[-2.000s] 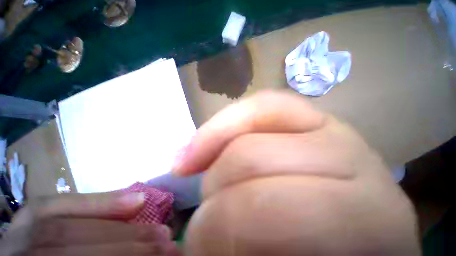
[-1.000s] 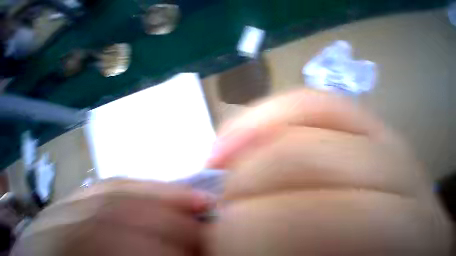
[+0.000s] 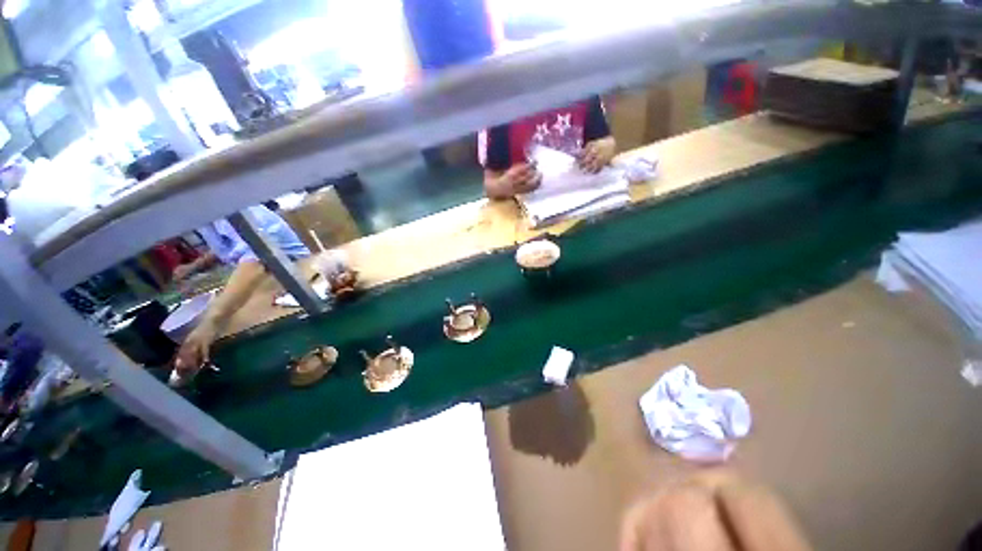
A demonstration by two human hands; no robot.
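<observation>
The white paper stack (image 3: 393,490) lies on the brown bench at the bottom, left of centre, cut off by the lower edge. A crumpled white tissue paper ball (image 3: 689,414) lies on the bench to its right. My right hand (image 3: 711,517) is at the bottom edge just below this ball, blurred and mostly cut off; whether it holds anything is hidden. My left hand is out of the picture. A small white block (image 3: 558,365) sits at the belt edge above a dark wet patch (image 3: 551,422).
Several gold fittings (image 3: 388,366) stand on the green conveyor (image 3: 646,274). A grey metal frame (image 3: 140,414) crosses the left and top. A person in red (image 3: 549,135) handles white paper across the belt. Another person's arm (image 3: 224,307) reaches over the belt. White gloves (image 3: 126,506) lie lower left.
The view has tilted up, showing the belt and people opposite. My right hand has dropped low in the picture, and my left hand and the red checked piece have left it.
</observation>
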